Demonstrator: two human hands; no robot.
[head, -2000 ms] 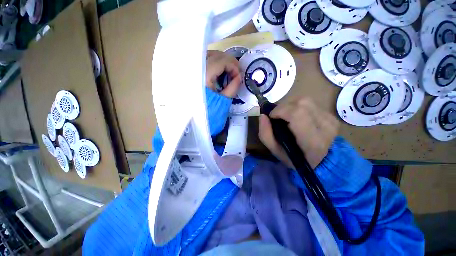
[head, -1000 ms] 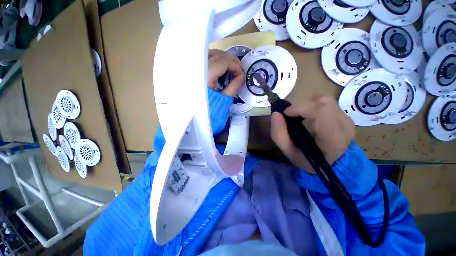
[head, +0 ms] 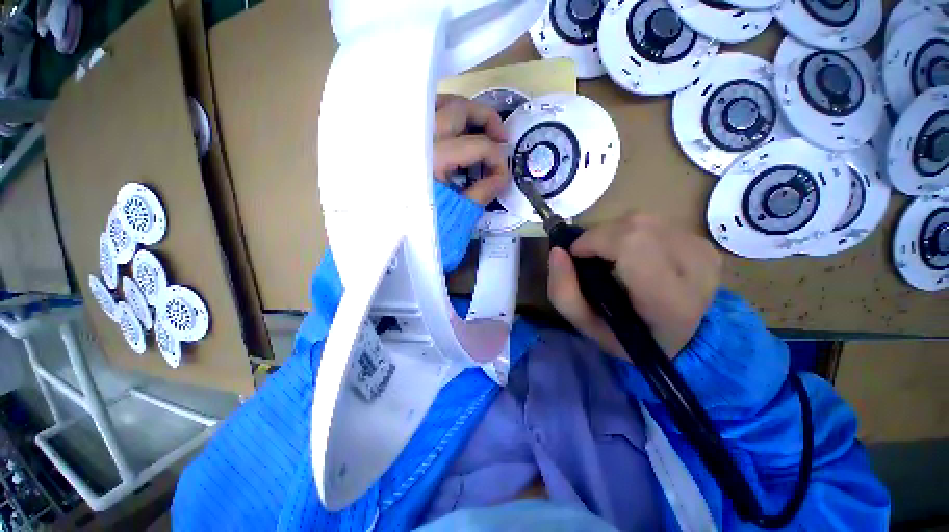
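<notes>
A white speaker plate with a driver (head: pixel 593 156) lies over the cream holding fixture (head: pixel 552 78). My right hand (head: pixel 640 275) holds the black soldering iron (head: pixel 635 338), its metal tip at the lower left of the driver's dark ring. My left hand (head: pixel 470 148) is at the plate's left edge, fingers bent close together, partly hidden by the headphone band. Any wire in its fingertips is too small to tell. The large white headphone (head: pixel 377 145) stands left of the plate, with an open cup (head: pixel 390 426) hanging near my lap.
Many speaker plates (head: pixel 780 197) are heaped on the brown cardboard (head: pixel 791 296) at the right. Smaller perforated white discs (head: pixel 181 314) lie grouped on the left cardboard. A white tube frame (head: pixel 94 405) stands at lower left. The iron's cord (head: pixel 810 457) loops by my right sleeve.
The iron and my right hand shifted right and down, then came back left. The iron's tip is now lower left on the driver's ring. The fingers of my left hand moved slightly.
</notes>
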